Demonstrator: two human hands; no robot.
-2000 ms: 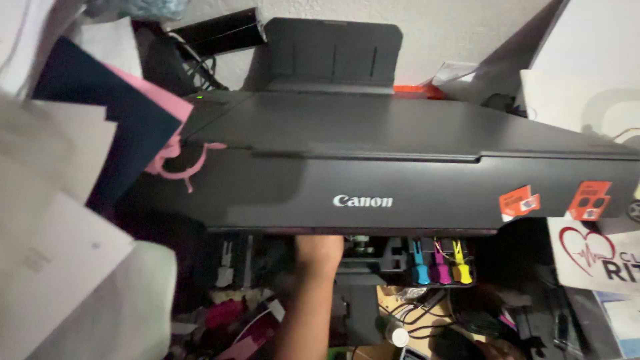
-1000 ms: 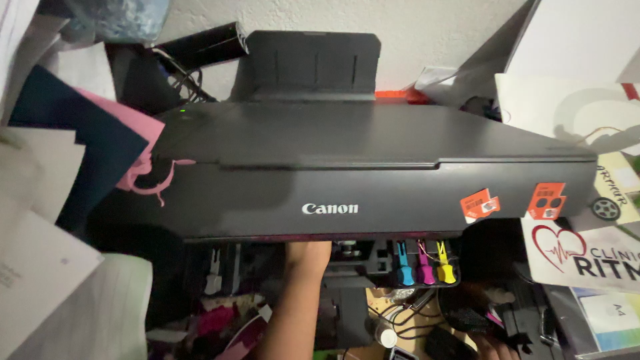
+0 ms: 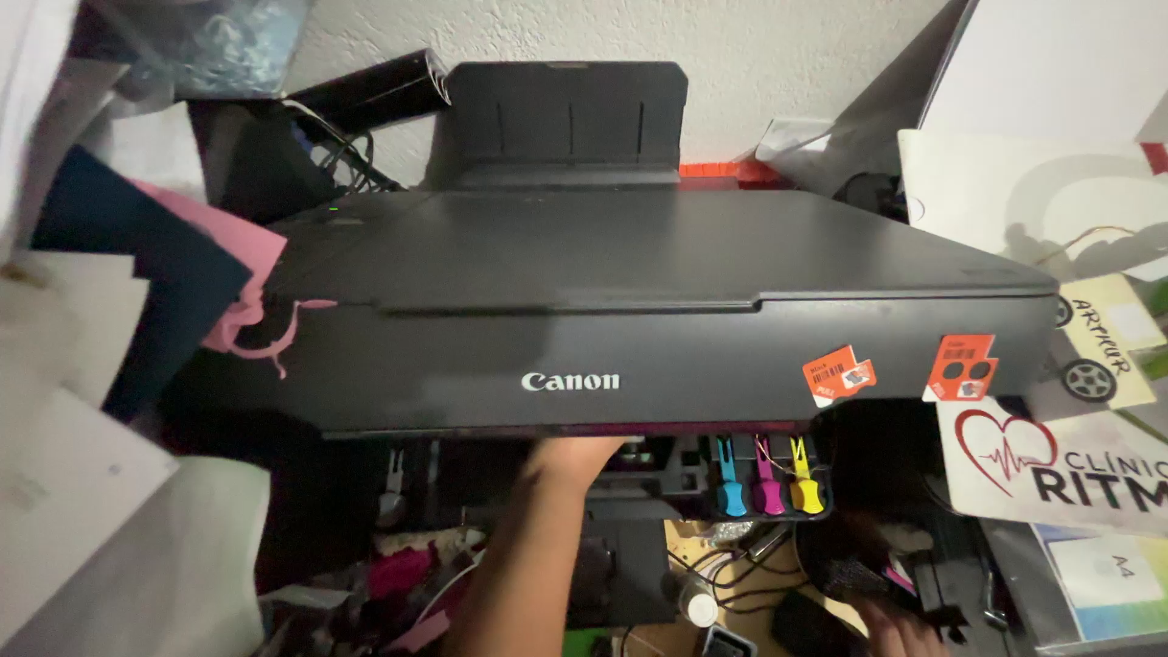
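A black Canon inkjet printer (image 3: 584,365) fills the middle of the head view, its scanner lid down and its front opening showing below. From below, my left hand (image 3: 584,454) reaches into that opening; the printer's front edge hides its fingers. Right of it, cyan (image 3: 732,488), magenta (image 3: 769,488) and yellow (image 3: 807,488) ink tube clips sit side by side at the ink tank. A grey clip (image 3: 392,488) is at the opening's left side. At the bottom right edge, my right hand (image 3: 894,630) is partly in view, dim and cut off, near dark objects.
Papers (image 3: 73,511) and a dark blue folder (image 3: 137,283) crowd the left side. The rear paper support (image 3: 570,119) stands upright before the wall. Printed sheets (image 3: 1031,465) lie at right. Below are black cables (image 3: 730,579), a white-capped bottle (image 3: 701,607) and pink cloth-like items.
My left hand remains inside the printer's front opening, its fingers hidden throughout. The ink tube clips keep their places.
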